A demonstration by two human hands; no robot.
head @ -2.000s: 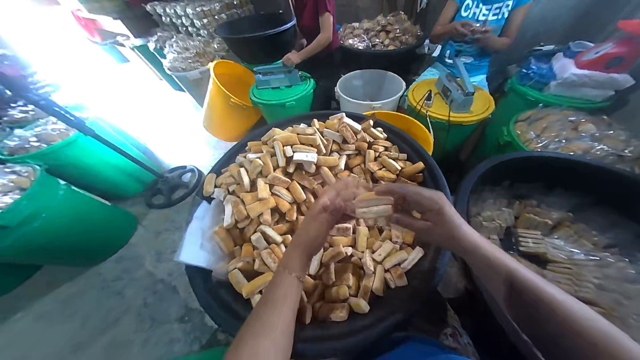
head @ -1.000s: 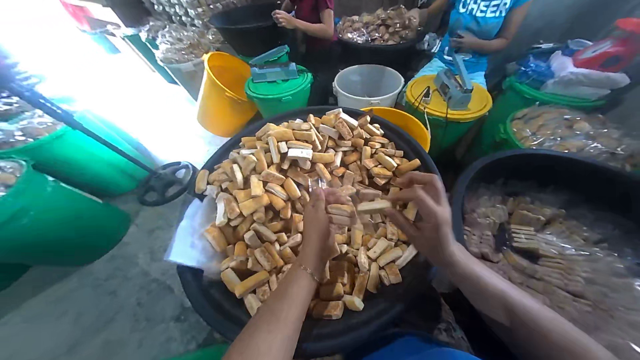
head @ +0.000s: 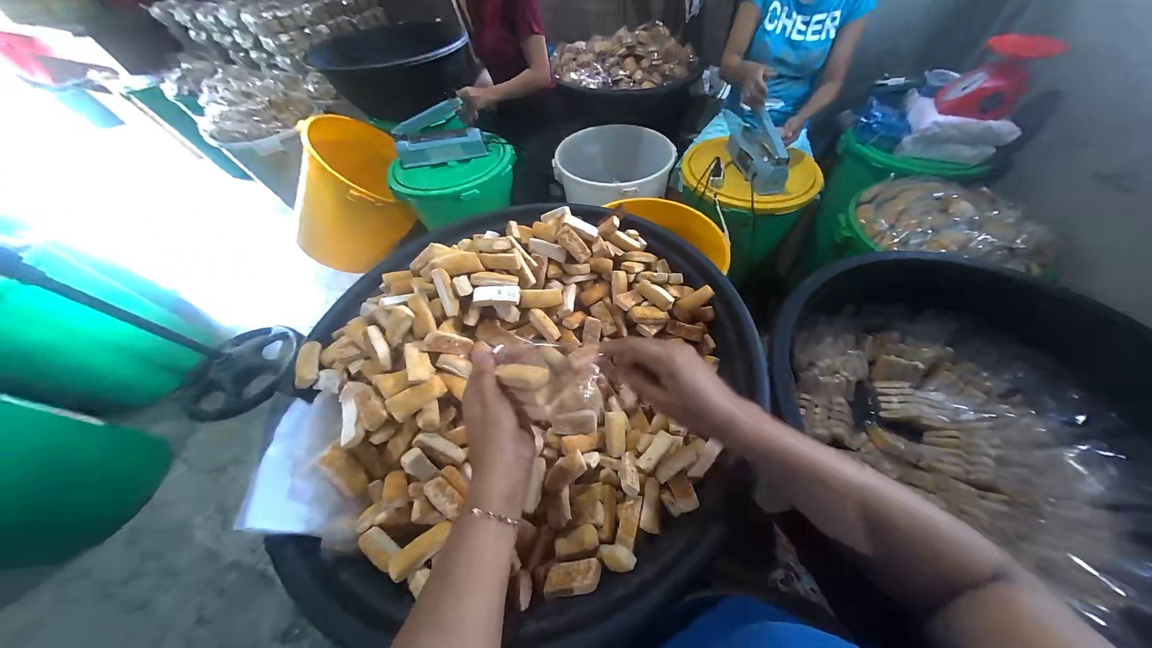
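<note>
A wide black tub (head: 751, 360) is heaped with small rectangular baked pieces (head: 414, 396), pale to golden brown. Over the middle of the heap, my left hand (head: 499, 414) holds a clear plastic bag (head: 576, 387) with some pieces in or against it; one piece (head: 522, 375) lies by its fingers. My right hand (head: 661, 373) pinches the bag's right side, its fingertips partly hidden by the plastic. A stack of flat clear bags (head: 292, 477) lies over the tub's left rim.
At right, another black tub (head: 783, 333) holds filled clear packs (head: 936, 405). Ahead stand a yellow bucket (head: 346, 207), a white bucket (head: 615, 162) and lidded buckets bearing heat sealers (head: 441, 147). Two people work behind them. A black wheel-shaped base (head: 243, 373) stands on the floor at left.
A second ago my hands held several pieces between them; now the clear bag is spread between my hands. Across the buckets, the person in blue has moved a hand down to the sealer.
</note>
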